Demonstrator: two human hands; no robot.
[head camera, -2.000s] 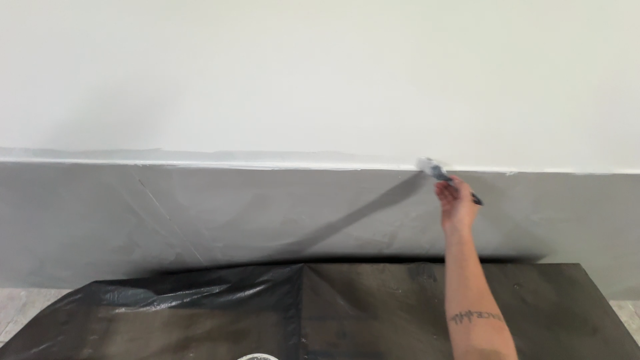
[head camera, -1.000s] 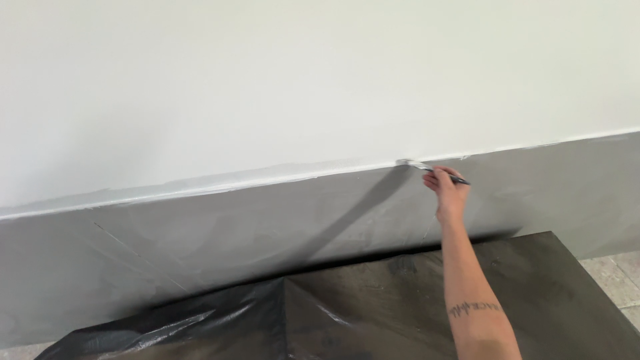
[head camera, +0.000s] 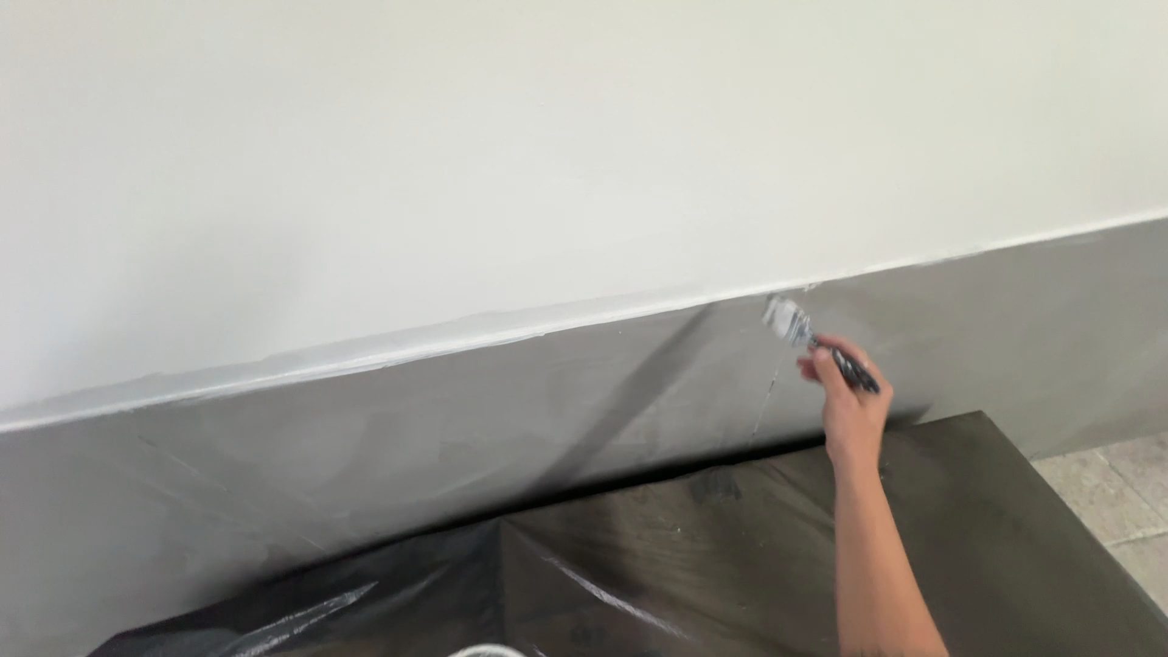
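My right hand (head camera: 849, 388) grips the dark handle of a paintbrush (head camera: 790, 321), its bristles and ferrule coated with white paint. The brush head is in front of the grey lower wall (head camera: 383, 447), just below the line where the white upper wall (head camera: 547, 164) meets it; whether the bristles touch the wall cannot be told. A wet-looking strip of white paint (head camera: 438, 339) runs along that line to the left. Thin pale streaks mark the grey wall under the brush. My left hand is not in view.
Dark plastic sheeting (head camera: 657, 557) covers a flat-topped object against the wall, below my arm. The rim of a white round container (head camera: 488, 651) shows at the bottom edge. Pale floor tiles (head camera: 1104, 493) lie at the right.
The brush has come off the white-grey line where it was a second ago and is now lower, over the grey wall. The view has tilted and shifted.
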